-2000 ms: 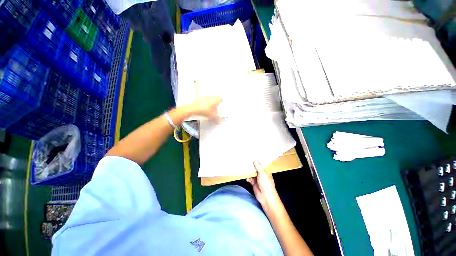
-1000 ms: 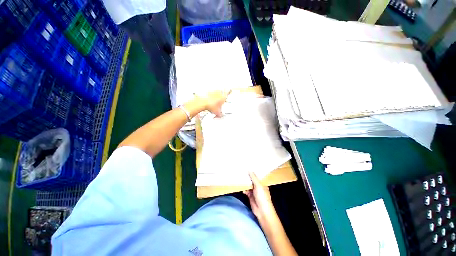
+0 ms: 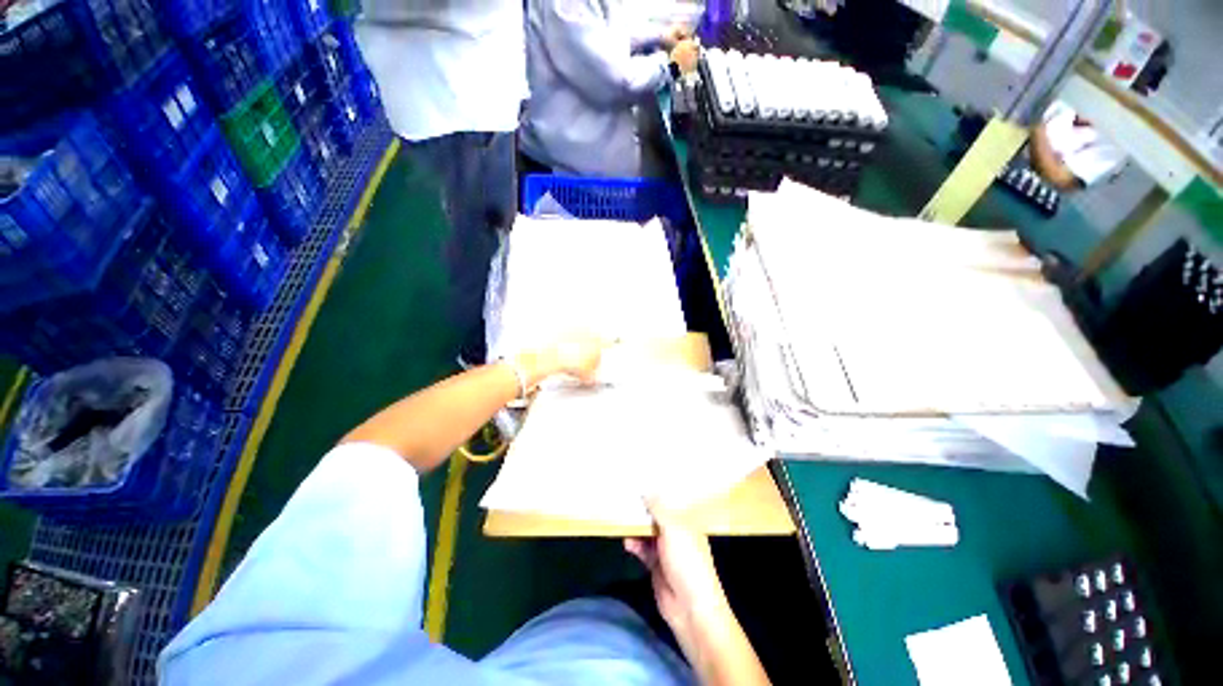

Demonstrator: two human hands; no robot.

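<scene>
White sheets [image 3: 637,449] lie on a tan cardboard backing [image 3: 744,507] in front of my body, left of the bench edge. My right hand [image 3: 667,547] grips the near edge of the cardboard and sheets, thumb on top. My left hand [image 3: 570,362] is at the far left corner of the sheets, its fingers closed on their edge; they are slightly blurred. Behind it is a bagged stack of white sheets [image 3: 590,282] in clear plastic. The undersides of both hands' grips are hidden.
High die-cut sheet stack [image 3: 925,335] on the bench at right. Nearer are loose white pieces [image 3: 899,516], a white work sheet [image 3: 959,654] and a black parts tray [image 3: 1093,623]. Blue crates [image 3: 175,121] line the left. Two people [image 3: 449,67] [image 3: 584,101] stand ahead. Stacked trays [image 3: 791,107] stand behind.
The view has tilted up, bringing people and stacked trays into sight. The sheets and cardboard appear flatter and more foreshortened. Both hands remain at the sheets; my left hand has moved from over them to their far corner.
</scene>
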